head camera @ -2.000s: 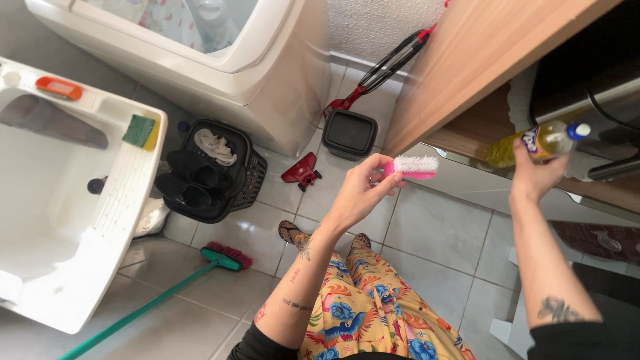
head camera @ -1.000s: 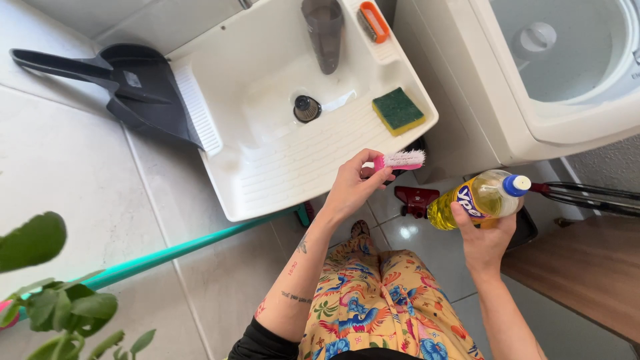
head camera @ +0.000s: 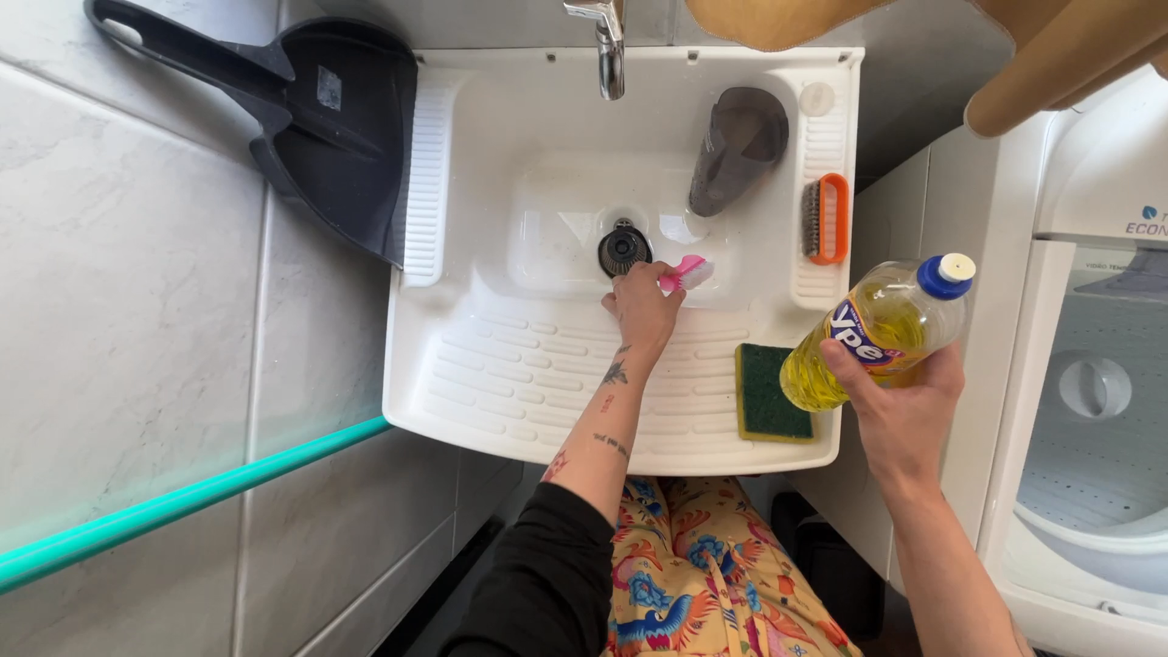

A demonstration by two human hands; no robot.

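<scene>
My left hand (head camera: 646,306) reaches into the white laundry sink (head camera: 511,365), its fingers on a pink brush with white bristles (head camera: 689,272). Right beside the fingertips sits a black drain strainer (head camera: 624,248); whether they touch it, I cannot tell. My right hand (head camera: 899,411) grips a clear Ypê bottle of yellow liquid (head camera: 844,351) with a blue and white cap, held tilted over the sink's right edge. A green and yellow sponge (head camera: 774,392) lies on the ribbed front ledge near the bottle. An orange-handled brush (head camera: 826,219) rests on the right ledge.
A dark translucent cup (head camera: 737,151) lies in the basin's back right, with a chrome faucet (head camera: 610,55) at the back. A black dustpan (head camera: 342,128) leans at the left, above a teal pole (head camera: 201,493). At the right stands a washing machine (head camera: 958,255); brown cloth (head camera: 1068,55) hangs above.
The view has turned from the cabinet and floor to the sink. My left hand has moved over the basin with the pink brush. My right hand has brought the bottle from the cabinet to the sink's right side.
</scene>
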